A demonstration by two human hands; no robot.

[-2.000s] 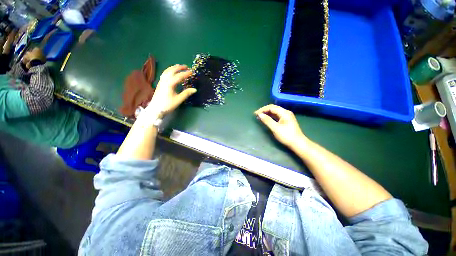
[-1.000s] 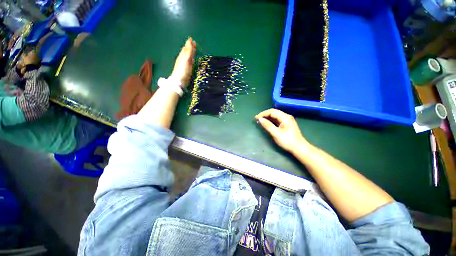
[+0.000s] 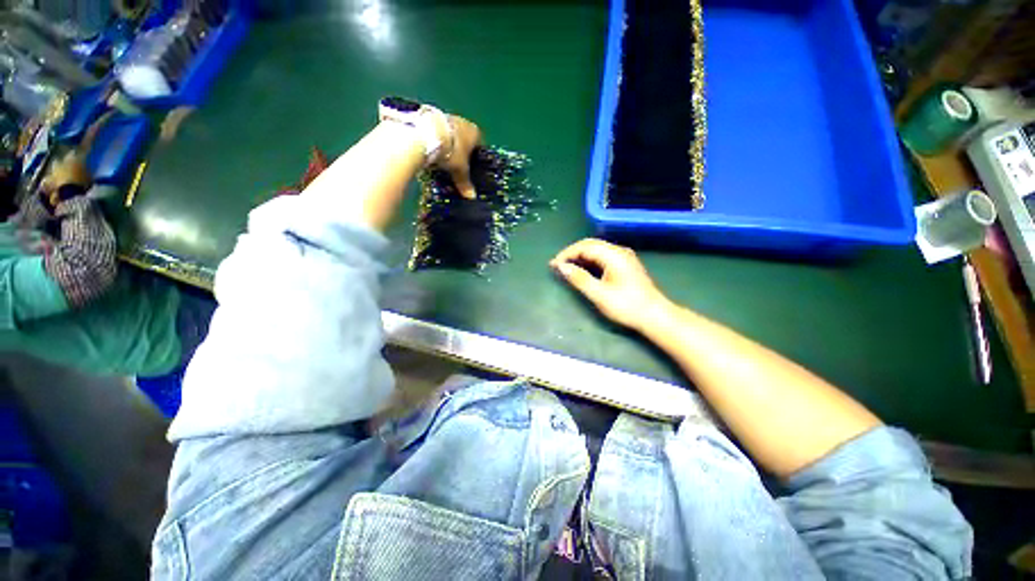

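Observation:
A loose flat pile of short black leads (image 3: 460, 233) lies on the green bench mat, with gold tips on its left edge and silvery-white tips fanned unevenly on its right. My left hand (image 3: 459, 153) is over the upper part of the pile, thumb pointing down onto the leads; its fingers are mostly hidden, so I cannot tell whether it grips any. My right hand (image 3: 613, 280) rests on the mat right of the pile, fingers curled, thumb near the fingertips, with nothing visible in it. A packed row of black leads (image 3: 655, 114) with a gold edge lines the left side of the blue tray (image 3: 749, 227).
Red-brown cloth (image 3: 314, 167) lies partly behind my left forearm. A pale metal strip (image 3: 533, 365) edges the bench. Green roll (image 3: 940, 118), whitish roll (image 3: 959, 219), pale box (image 3: 1010, 159) and pen (image 3: 976, 321) are at right. Another person's checked sleeve (image 3: 82, 250) is at far left.
My left hand has moved from beside the pile's gold edge to over its upper part. The view has shifted, with the tray now a little further left. My right hand keeps its curled pose.

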